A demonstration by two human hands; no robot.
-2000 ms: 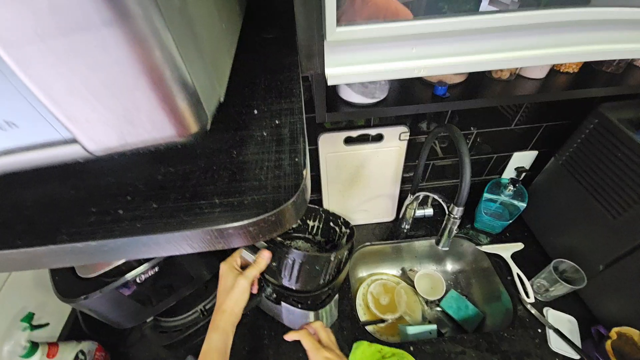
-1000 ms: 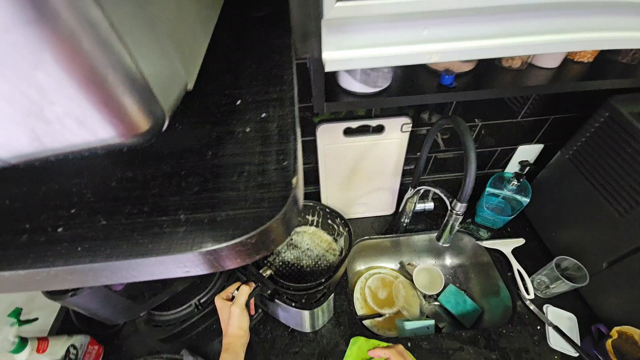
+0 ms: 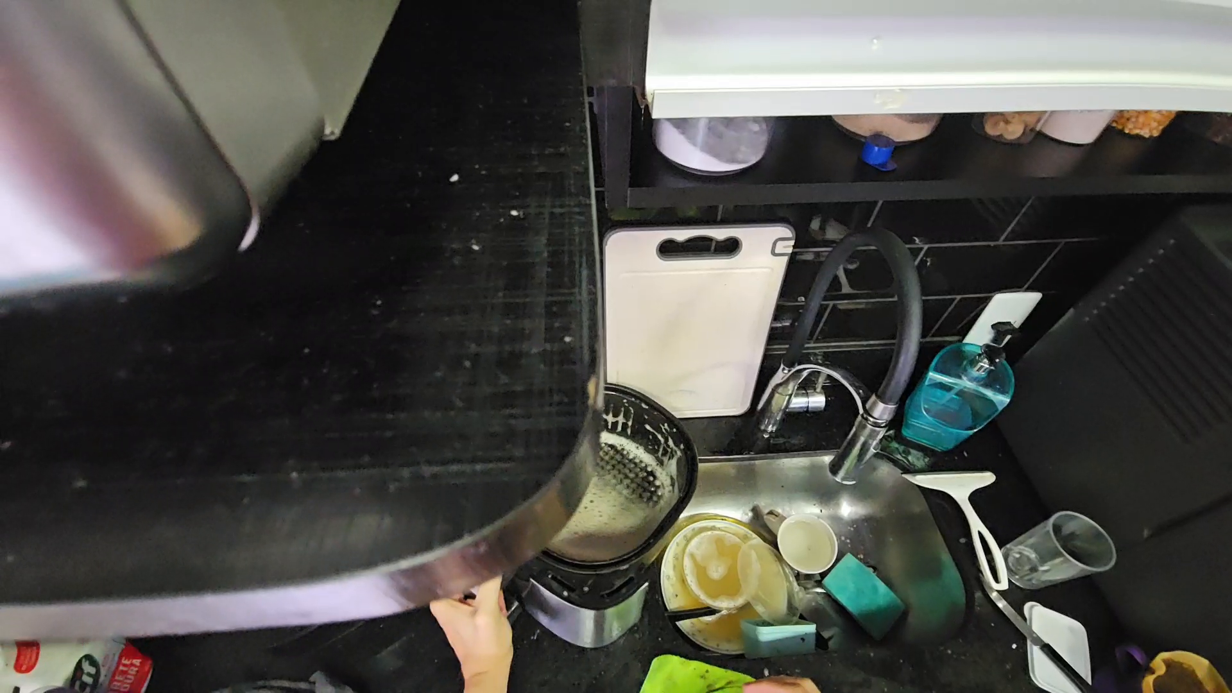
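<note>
A black air-fryer basket (image 3: 640, 481) with a perforated bottom and soapy liquid inside stands beside the sink, partly hidden by the shelf edge. My left hand (image 3: 476, 635) is closed about its handle, most of which is hidden behind the hand and shelf. At the bottom edge my right hand (image 3: 780, 684) shows only in part, touching or beside a lime-green cloth (image 3: 688, 676); its grip cannot be seen. The steel sink (image 3: 929, 568) holds plates (image 3: 712, 577) in yellowish liquid, a white cup (image 3: 807, 544), a green sponge (image 3: 863, 595) and another sponge (image 3: 778, 637).
A black raised shelf (image 3: 385, 385) covers the left. Behind the sink are a white cutting board (image 3: 688, 318) and a black hose faucet (image 3: 905, 298). To the right are a blue soap dispenser (image 3: 958, 395), a white squeegee (image 3: 977, 520), a clear glass (image 3: 1059, 551) and a knife (image 3: 1039, 640).
The basket, upright and tilted two seconds ago, has been lowered so its soapy inside shows. My right hand has moved right, to the green cloth. The air fryer at the left is now mostly out of sight.
</note>
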